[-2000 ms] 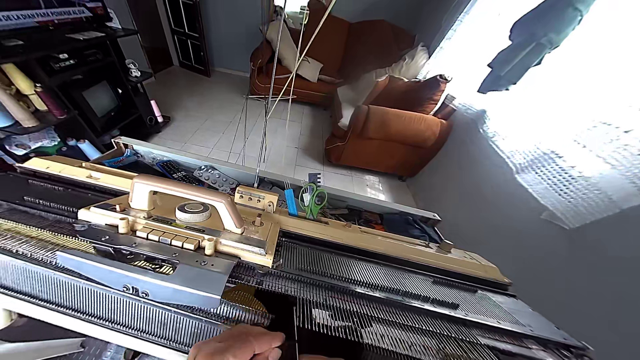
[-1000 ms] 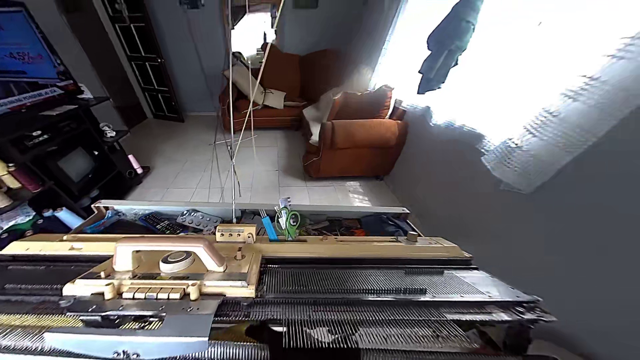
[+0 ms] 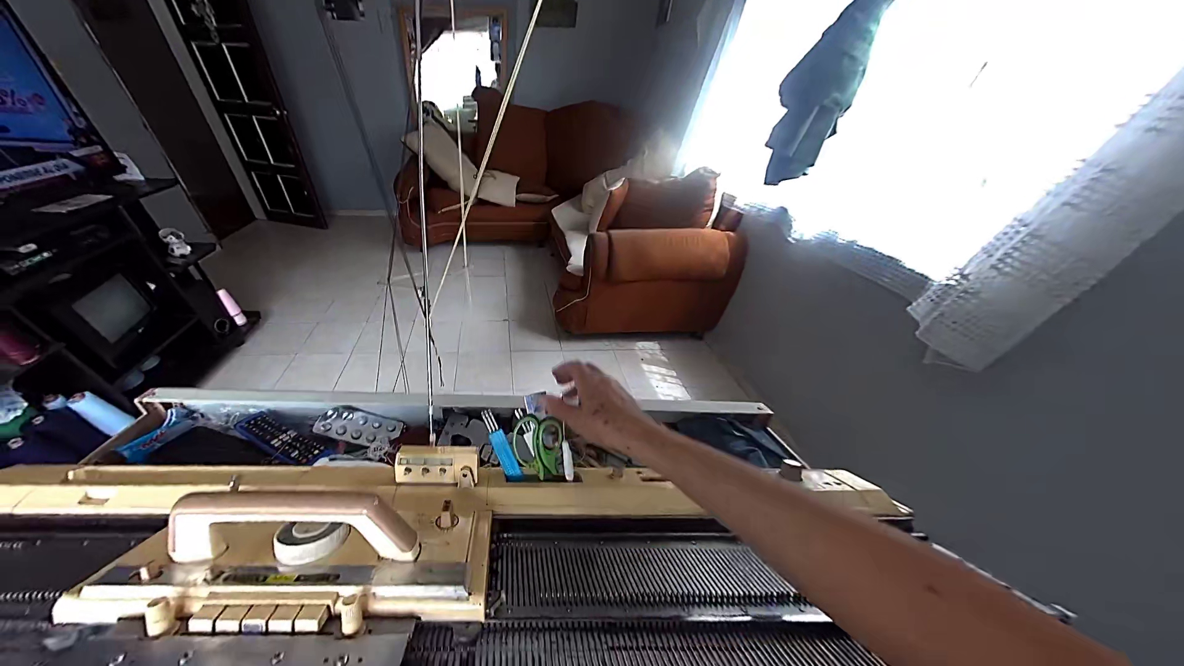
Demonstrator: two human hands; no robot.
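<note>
My right hand (image 3: 597,407) reaches in from the lower right, its fingers apart and curled, with nothing seen in them. It is over the drawer-like tray behind the knitting machine, just right of green-handled scissors (image 3: 548,446) and a blue-handled tool with metal prongs (image 3: 504,451). The knitting machine's carriage (image 3: 277,527), with its beige handle and round dial, sits on the needle bed at the left. Rows of needles (image 3: 647,569) run to its right, partly hidden by my forearm. My left hand is out of frame.
The tray's far rim (image 3: 351,398) spans the back, with a remote control (image 3: 277,437) and a blister pack (image 3: 359,426) inside. Yarn strands (image 3: 425,231) rise from a tension unit (image 3: 435,465). An orange armchair (image 3: 647,268) and a black television stand (image 3: 111,305) stand beyond.
My right hand now reaches over the tray; one second ago no hand was visible. Two seconds ago a hand was low at the front needle bed. The view has tilted upward since then.
</note>
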